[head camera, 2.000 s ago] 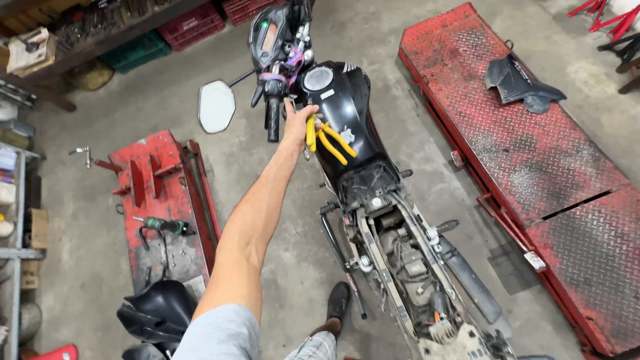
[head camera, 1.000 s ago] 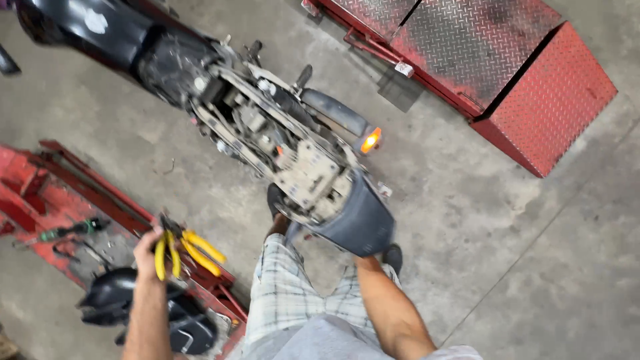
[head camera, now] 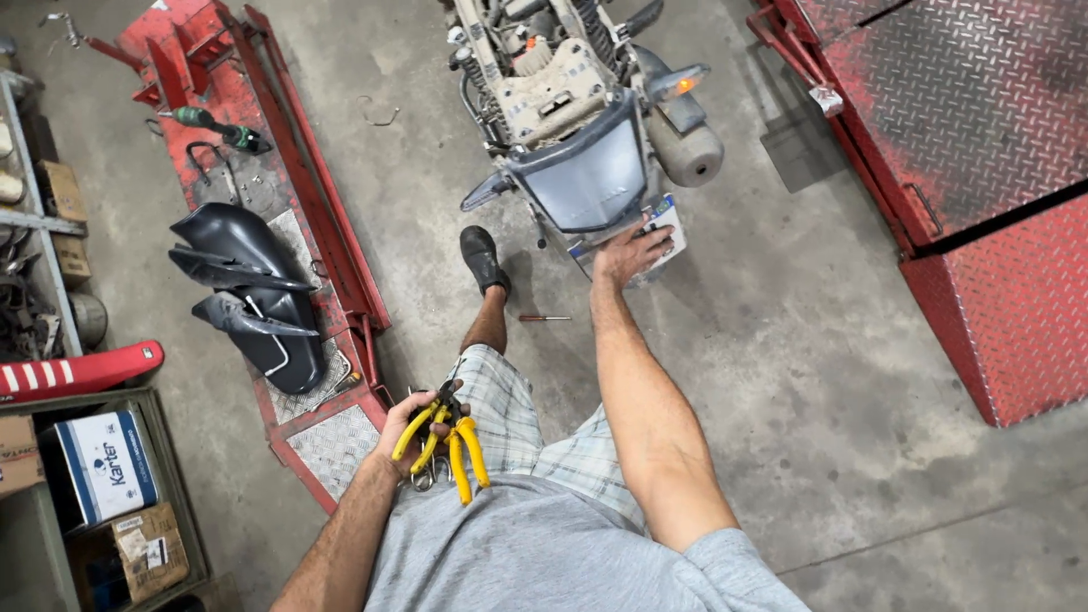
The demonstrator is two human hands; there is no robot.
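My left hand (head camera: 416,429) holds two pairs of yellow-handled pliers (head camera: 466,455) near my waist, their dark jaws together. A pair of metal loops, perhaps scissors handles (head camera: 432,473), hangs below the same hand. My right hand (head camera: 627,255) reaches forward to the licence plate (head camera: 665,228) beneath the grey tail of the motorcycle (head camera: 586,174); its fingers lie on the plate, and whether they grip it is unclear. The rear frame (head camera: 552,93) is bare of its seat. An orange turn signal (head camera: 685,85) sits right of the tail, above the exhaust silencer (head camera: 693,153).
A screwdriver (head camera: 544,318) lies on the floor near my shoe. At left, a red lift (head camera: 340,229) carries black motorcycle panels (head camera: 263,297) and a green power tool (head camera: 217,127). Another red lift (head camera: 960,110) stands at right. Boxes (head camera: 106,467) fill a shelf at lower left.
The view has moved from the motorcycle's front to its tail. The pliers, seen earlier over the tank in my left hand, are now near my waist. My right hand now shows on the plate.
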